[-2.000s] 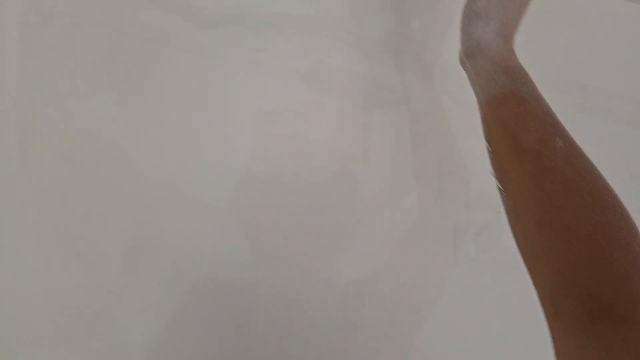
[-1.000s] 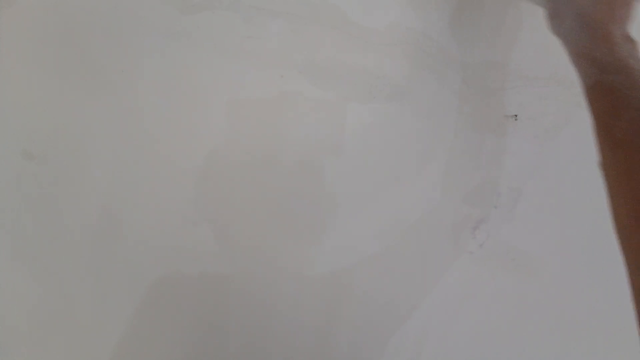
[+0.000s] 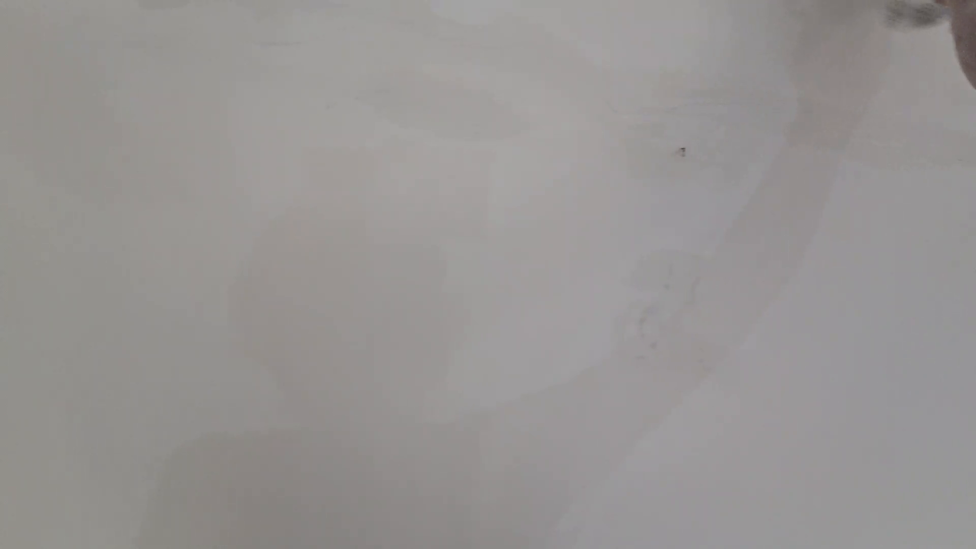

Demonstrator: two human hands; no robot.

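Observation:
A pale, smooth wall-like surface (image 3: 488, 305) fills the head view, with faint smears and a small dark mark (image 3: 682, 152) right of the upper middle. At the top right corner a sliver of my right hand (image 3: 965, 38) shows, cut off by the frame edge. A blurred grey thing (image 3: 915, 13) lies just left of it; whether the hand holds it cannot be made out. My left hand is out of view.
Soft shadows of a head, shoulders and a raised arm fall across the surface. A rough, blemished patch (image 3: 648, 324) lies below the small dark mark.
My right forearm, seen along the right side before, has moved right and mostly out of view. The shadow of the raised arm now shows more plainly.

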